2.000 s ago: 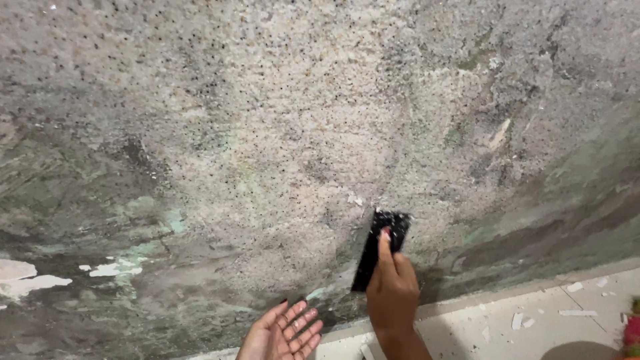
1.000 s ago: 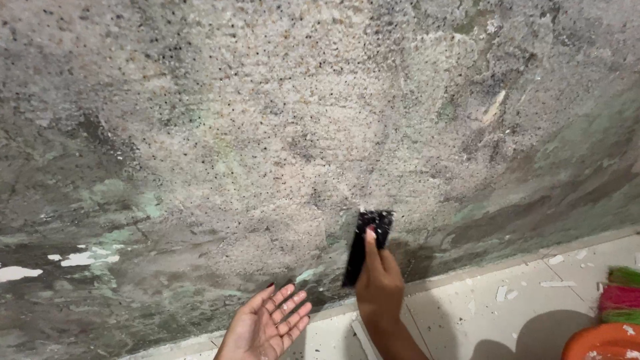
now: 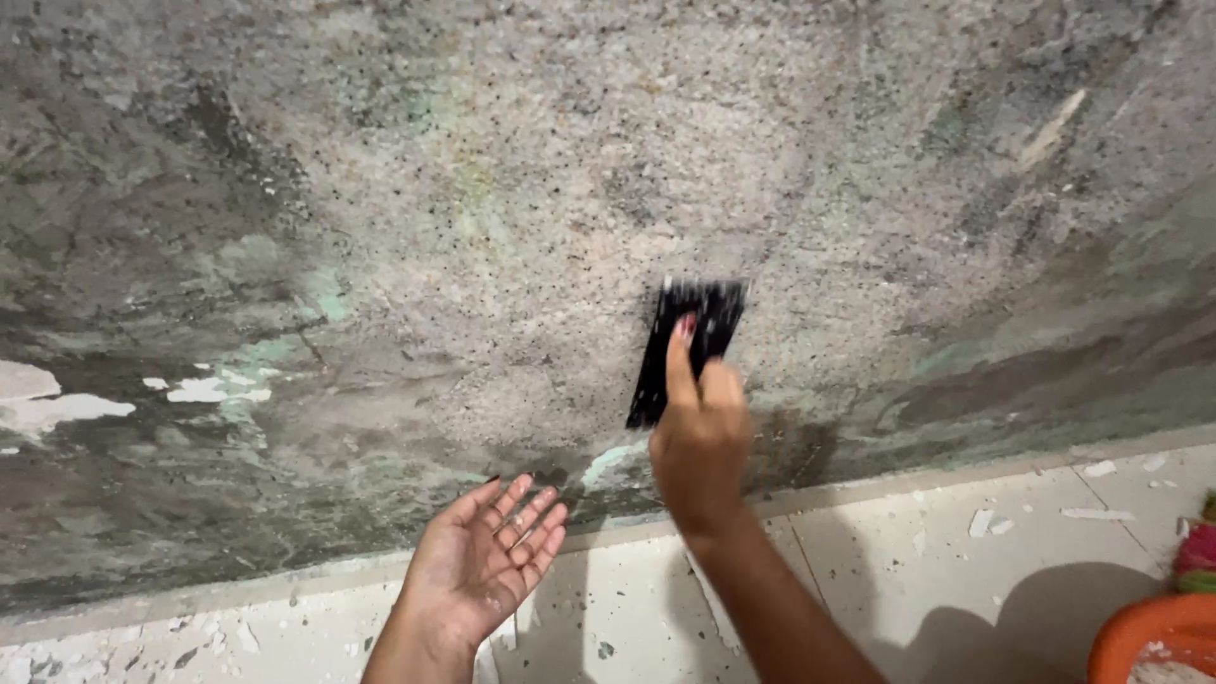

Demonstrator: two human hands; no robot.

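Observation:
My right hand [image 3: 703, 437] grips a flat black scraper [image 3: 689, 351], its index finger stretched along the face. White flakes dot the scraper, whose upper edge is blurred and lies at the mottled grey wall [image 3: 532, 247]. Lower and to the left, my left hand [image 3: 489, 560] is held palm up with fingers apart, holding nothing, close to the foot of the wall. Small pale specks cling to its fingers and palm.
Along the wall's foot runs a tiled floor [image 3: 760, 579] strewn with paint flakes. An orange plastic tub [image 3: 1130, 636] stands at the lower right, beside pink and green bristles [image 3: 1199, 560]. White patches [image 3: 218, 388] mark the wall's left side.
The orange tub and the bristles have come into fuller view since the earliest frame. My right hand still holds the scraper against the wall, and my left palm stays turned up.

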